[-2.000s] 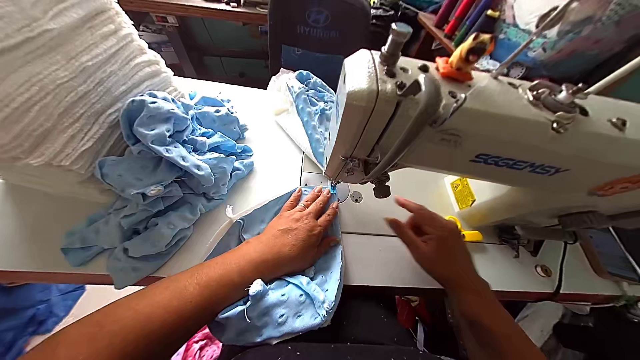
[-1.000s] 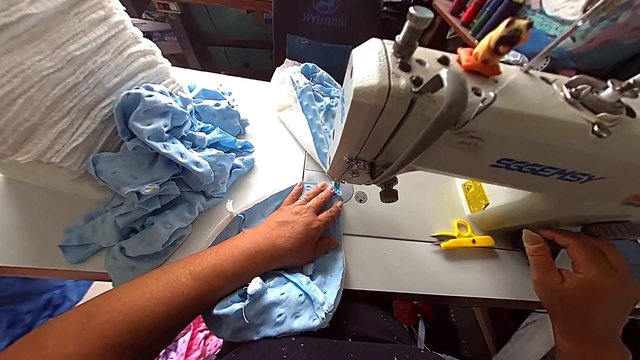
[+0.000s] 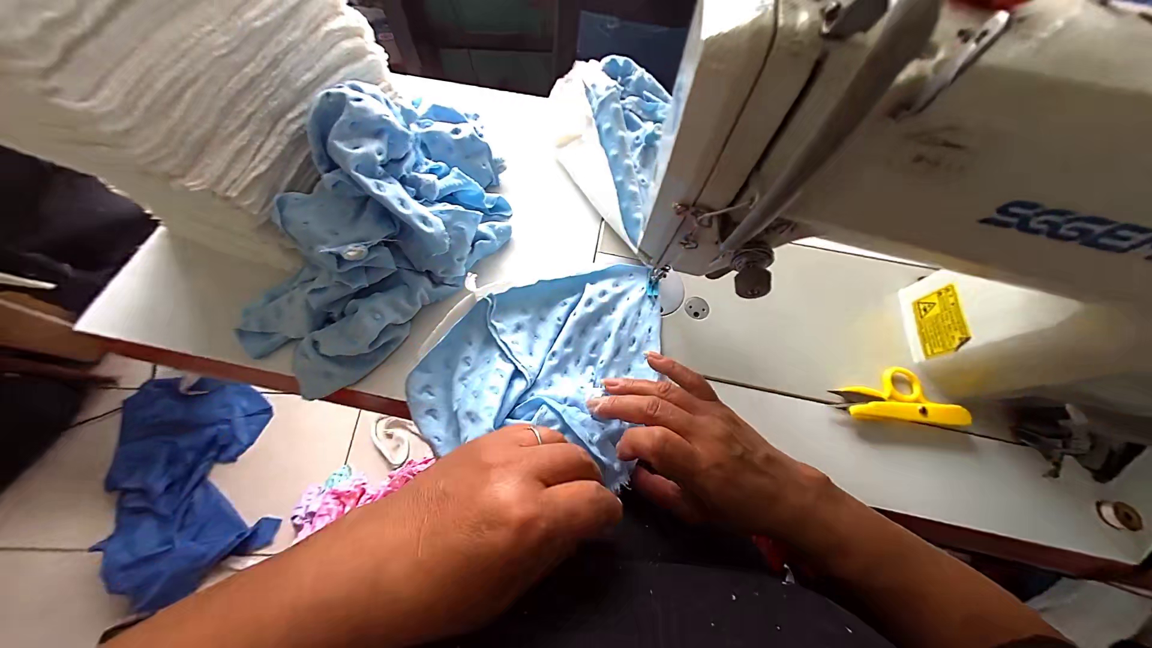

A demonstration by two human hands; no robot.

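Light blue dimpled fabric [image 3: 558, 333] with a white layer at its left edge runs from under the presser foot [image 3: 655, 277] of a sewing machine [image 3: 810, 144] toward my lap. My left hand [image 3: 531, 490], a ring on one finger, grips the near edge of this fabric with curled fingers. Beside it, my right hand [image 3: 684, 441] holds the fabric's near right edge, fingertips on top and thumb low by the edge. Behind the needle, more blue and white fabric [image 3: 621, 135] lies on the table.
A tall stack of white layered cloth [image 3: 180, 108] and crumpled blue dimpled fabric [image 3: 396, 216] stand at the left. Yellow thread snips [image 3: 904, 400] lie on the machine bed at the right. Dark blue cloth [image 3: 180, 486] and pink cloth [image 3: 360, 495] are on the tiled floor.
My left hand has moved off the fabric near the presser foot to its near edge. My right hand has come from the far right to the fabric. The view has shifted.
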